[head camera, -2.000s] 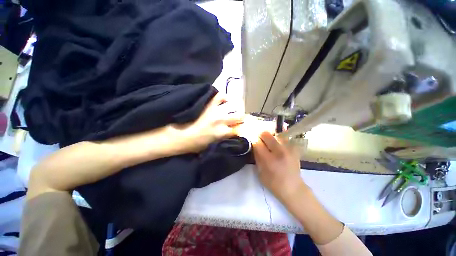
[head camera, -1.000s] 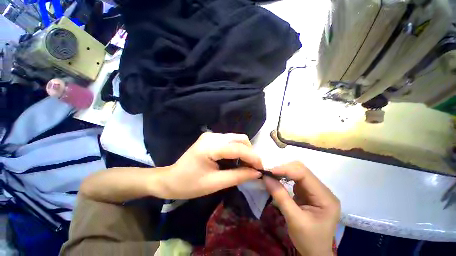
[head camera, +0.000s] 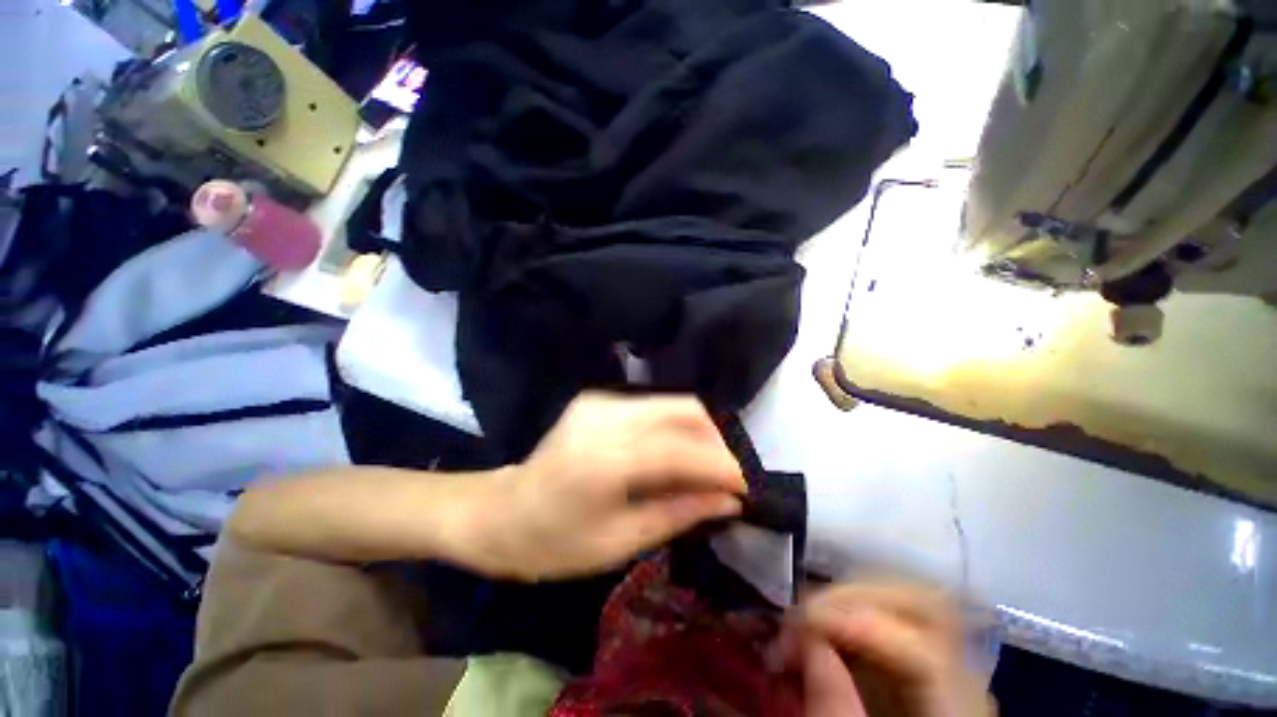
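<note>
A large black garment (head camera: 630, 266) lies on the white table and hangs down towards the lap. My left hand (head camera: 623, 483) pinches a folded black edge (head camera: 775, 502) of it between thumb and fingertips. A small white cloth piece (head camera: 756, 558) shows just below that edge. My right hand (head camera: 882, 644) is motion-blurred, low and to the right of the edge, near the white piece. Whether its fingers hold anything cannot be told.
The sewing machine head (head camera: 1134, 154) stands at the upper right over its cream bed (head camera: 1064, 371). A pink thread cone (head camera: 280, 234) and a cream machine box (head camera: 301, 112) are at the upper left. Striped cloth (head camera: 210, 392) is heaped at the left. Red patterned cloth (head camera: 651, 651) covers the lap.
Both hands came away from the machine head towards the lap with the black edge. Since the last earlier frame, my right hand has moved down from the edge; my left still pinches it.
</note>
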